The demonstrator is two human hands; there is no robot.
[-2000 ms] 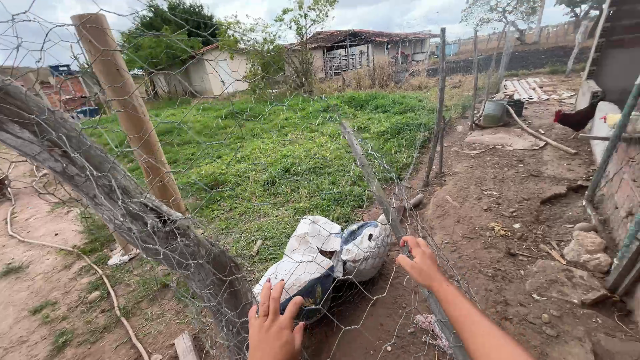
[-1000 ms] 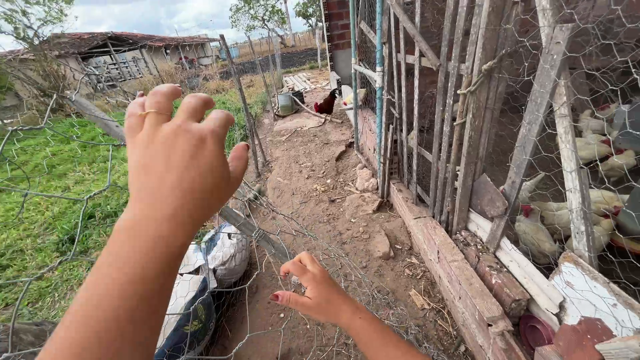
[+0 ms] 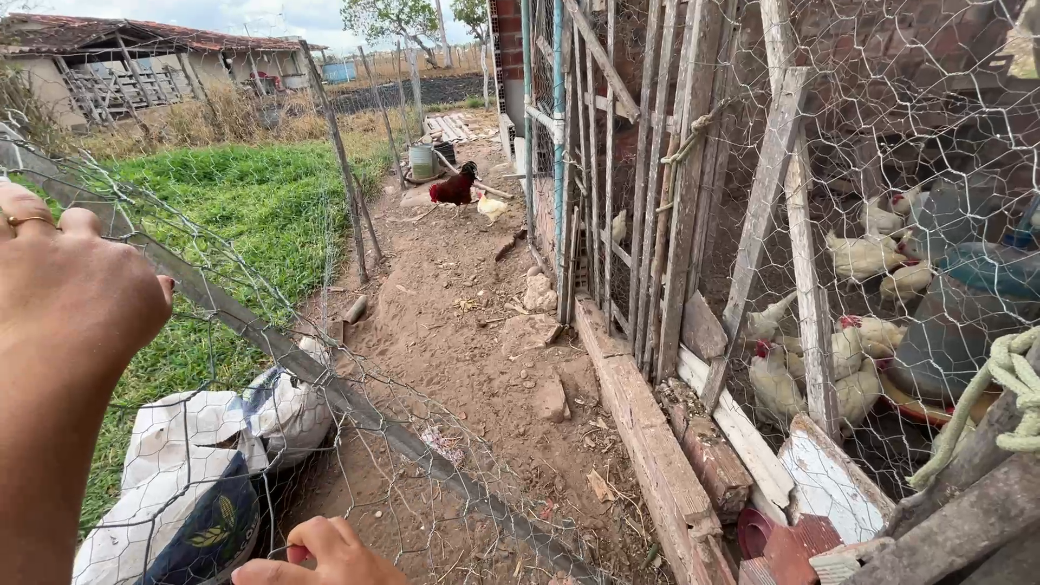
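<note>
My left hand [image 3: 77, 292], with a ring on one finger, is raised at the left edge, its fingers curled at the upper end of a slanting wooden pole [image 3: 357, 402]; whether it grips the pole or the mesh is unclear. Hexagonal wire mesh [image 3: 191, 325] hangs along the pole. At the bottom, my right hand [image 3: 321, 556] is bent beside the lower mesh, partly cut off by the frame; its hold cannot be made out. Beyond the mesh lie white sacks [image 3: 175, 443], one with a dark printed part.
A brick ledge [image 3: 642, 422] runs along the right, below a slatted wooden gate [image 3: 609, 154] tied with rope. Behind wire are white hens [image 3: 776, 382] and a feeder [image 3: 946, 325]. On the dirt path [image 3: 463, 325] stand a dark red rooster [image 3: 455, 187] and a pale hen [image 3: 491, 208].
The view has swung right toward the coop. Since a second ago, my left hand has shifted to the left edge and my right hand sits lower in view.
</note>
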